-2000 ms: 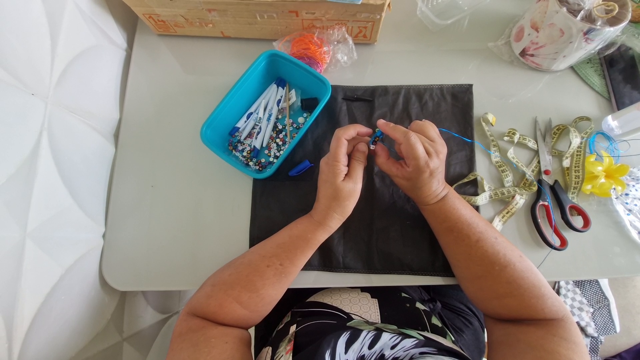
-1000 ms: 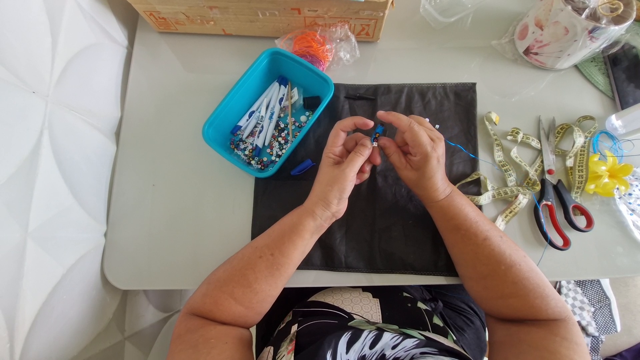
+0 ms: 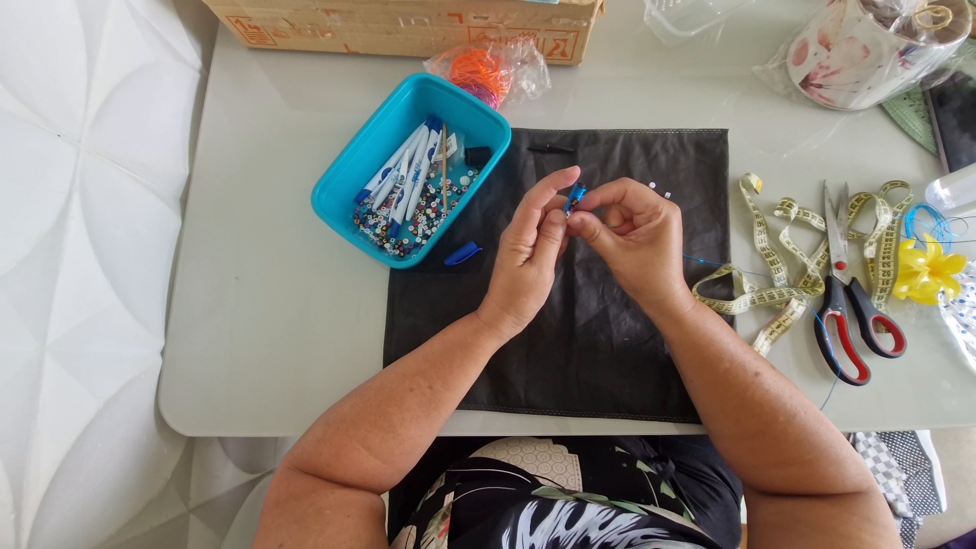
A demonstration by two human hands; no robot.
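Observation:
My left hand (image 3: 534, 240) and my right hand (image 3: 629, 229) meet above a black cloth mat (image 3: 549, 358). Between their fingertips is a small blue object (image 3: 575, 197), perhaps a pen part with cord, whose details are too small to tell. The left thumb and fingers grip its lower end, while the right thumb and index finger pinch beside it. A thin blue cord (image 3: 705, 261) runs from under my right hand toward the scissors. On the mat lie a blue pen cap (image 3: 462, 253), a black pen cap or clip (image 3: 551, 148) and a few small beads (image 3: 667, 195).
A turquoise plastic tub (image 3: 335, 191) at the left holds pens and many beads. Behind it are bagged orange cord (image 3: 480, 72) and a cardboard box (image 3: 412, 27). To the right lie a yellow tape measure (image 3: 762, 229), scissors (image 3: 839, 290), a yellow flower (image 3: 930, 271) and a wrapped floral container (image 3: 846, 57).
The blue cord shifts its course on the right side, now passing by the scissors. My hands stay together over the mat, with small finger movements.

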